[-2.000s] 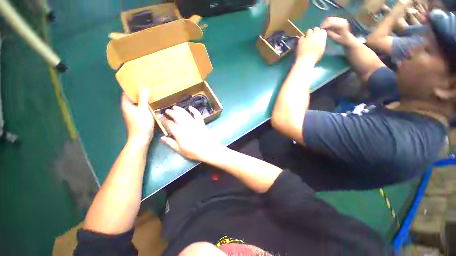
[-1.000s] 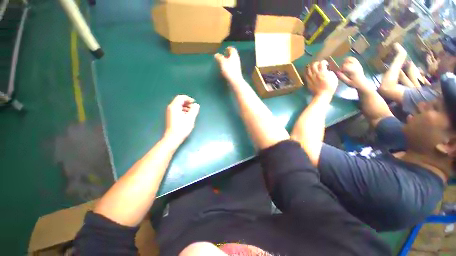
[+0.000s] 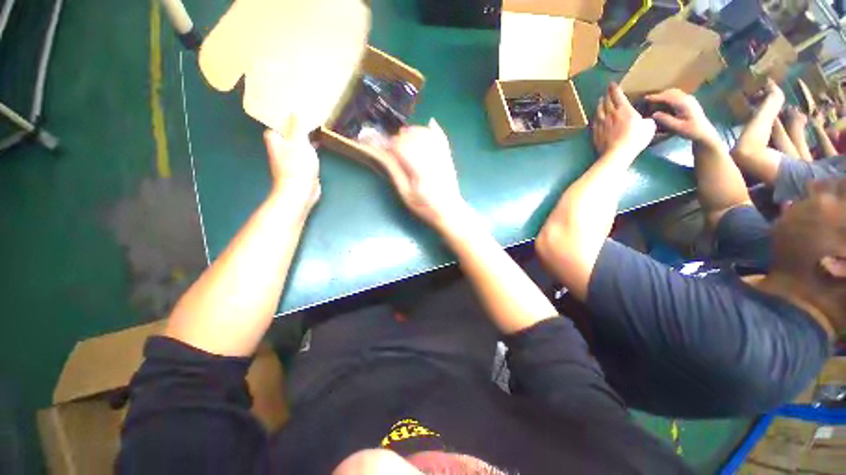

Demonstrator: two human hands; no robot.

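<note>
An open mailer box [image 3: 345, 144] is tilted at the bench's left part, its lid [image 3: 301, 57] standing up to the left. A dark cable bundle [image 3: 376, 104] and a whitish patch lie inside. My left hand [image 3: 293, 162] grips the box at the near left, by the lid's lower edge. My right hand [image 3: 422, 172] is at the near right side of the box, thumb and fingers along its wall; whether it grips the wall is hard to tell.
A second open box [image 3: 538, 132] with dark cables stands right of mine on the green bench [image 3: 371, 246]. A person in a dark shirt [image 3: 691, 315] works beside me. A supply carton [image 3: 102, 371] is low at left. A pale pole [image 3: 178, 20] is at upper left.
My hands were empty over the bench a second ago; now they are at an open box with cables inside. Two seconds ago they were also at a filled open box.
</note>
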